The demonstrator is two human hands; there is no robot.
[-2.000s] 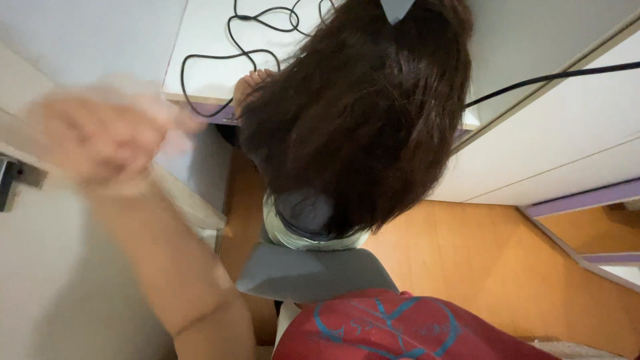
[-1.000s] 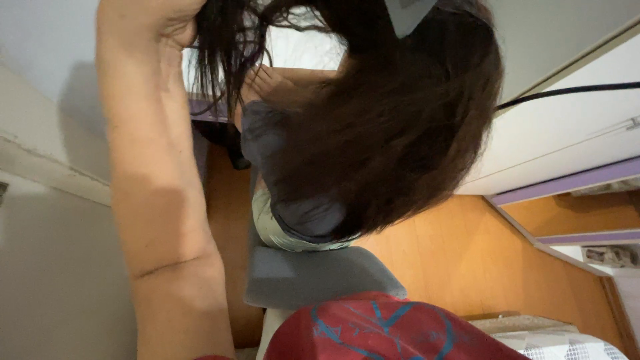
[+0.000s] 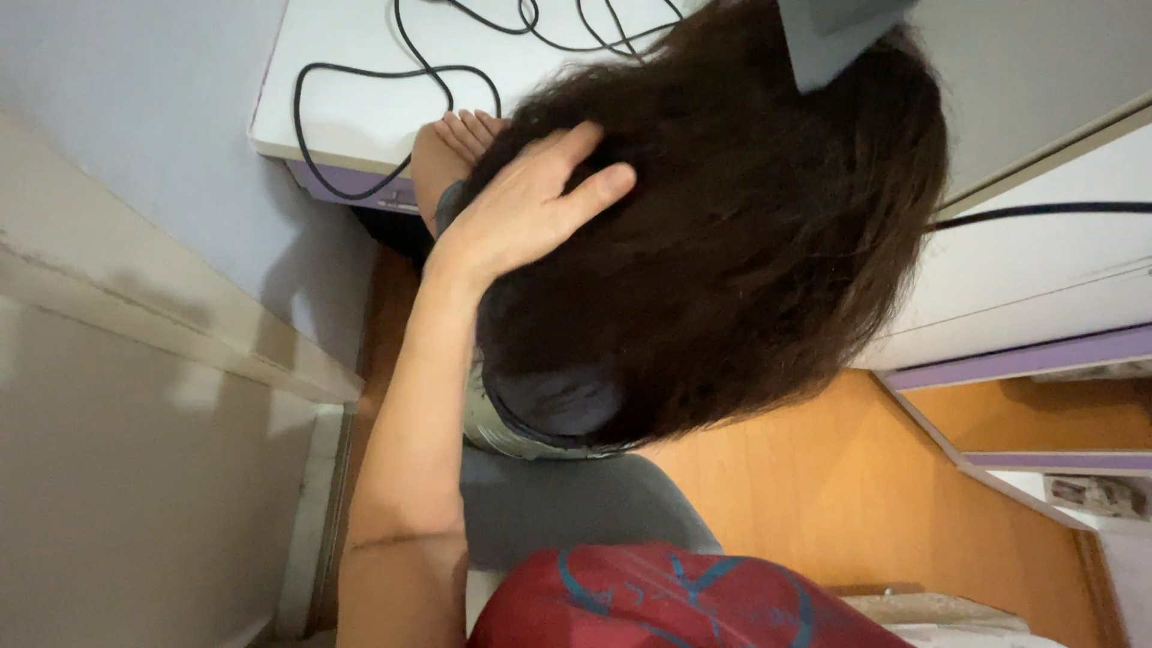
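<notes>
A seated person's long, loose dark hair spreads over their back, seen from above and behind. My left hand rests on the left side of the hair, palm down, with thumb and fingers apart and no strand visibly gripped. My right hand is not in view. A grey flat object, partly cut off by the top edge, overlaps the top of the hair. The person's own hand lies at the desk edge, just beyond my left hand.
A white desk bears a looped black cable. The person sits on a grey chair. A wall stands at left, white cabinet fronts at right. Another black cable runs beside the hair. Wood flooring shows below.
My left hand has come down from the upper left onto the hair. The strands that hung beside it one second ago now lie with the rest, and the desk cable shows again.
</notes>
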